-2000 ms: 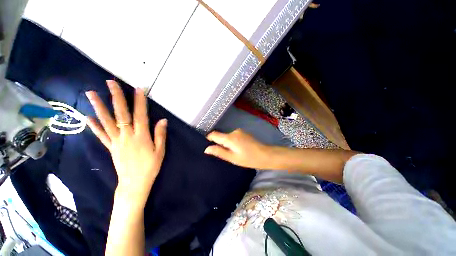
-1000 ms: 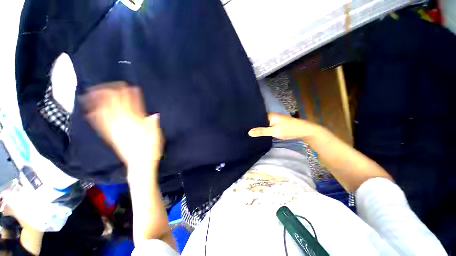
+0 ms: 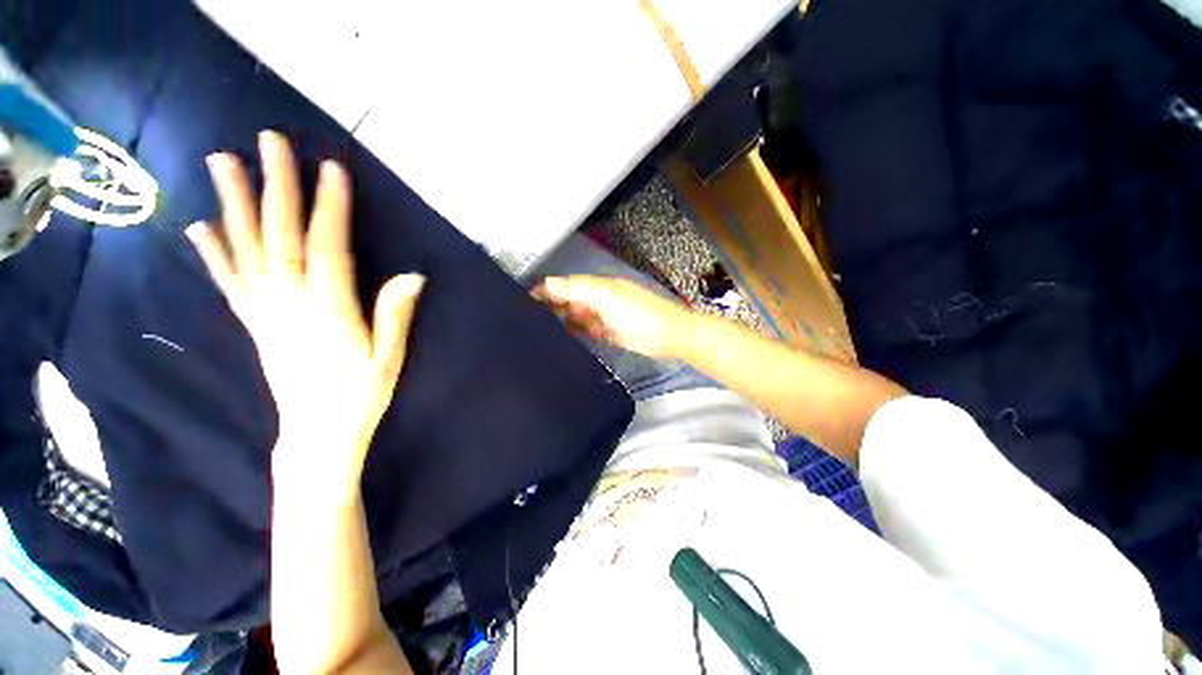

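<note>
The dark garment body (image 3: 461,409) lies over the white table and hangs over its front edge toward my lap. My left hand (image 3: 306,297) lies flat on it with fingers spread. My right hand (image 3: 613,314) is at the table's front corner, at the garment's edge; its fingertips are partly hidden, so the grip on the cloth is unclear. Part of the sewing machine head (image 3: 27,165), blue and white with a bright lit ring, shows over the cloth at the left edge. A checked lining strip (image 3: 79,504) shows at an opening in the cloth at lower left.
The white table (image 3: 461,119) has a tan band (image 3: 676,50) across it. A heap of dark cloth (image 3: 975,237) with loose thread ends is at the right. A brown cardboard piece (image 3: 778,264) stands below the table edge. A green object (image 3: 738,617) hangs at my front.
The view has swung back toward the machine head since one second ago. My left hand, blurred then, now lies spread on the cloth. My right hand stays near the garment's edge.
</note>
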